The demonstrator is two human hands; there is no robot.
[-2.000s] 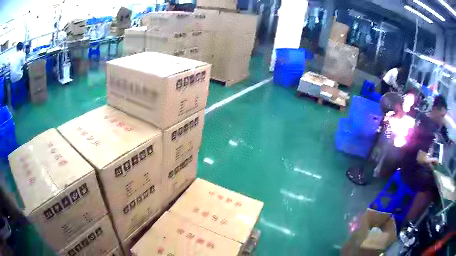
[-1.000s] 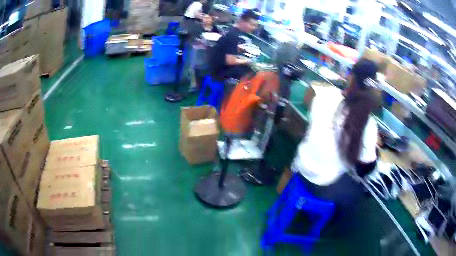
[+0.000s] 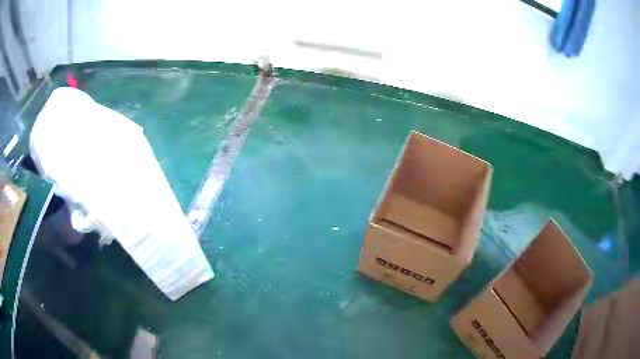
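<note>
No hand is in view. An open, empty brown carton (image 3: 414, 259) stands on the green floor right of centre, with black print on its near side. A second open brown carton (image 3: 491, 333) stands beside it at the lower right, cut off by the lower edge. A large, long white bundle (image 3: 126, 189), soft-looking and bulky, lies at the left near the bench; it may be a pack of empty sleeves.
A green-topped bench edge (image 3: 24, 259) curves along the left rim, with something brown on it. Another brown carton (image 3: 614, 326) is cut off at the lower right. A white wall (image 3: 421, 42) runs across the back. A worn stripe (image 3: 231, 151) crosses the floor. A blue object (image 3: 574, 28) hangs upper right.
The view has swung away from the stacked sealed cartons, the seated people and the orange fan to the floor by a white wall, with open cartons and a white bundle.
</note>
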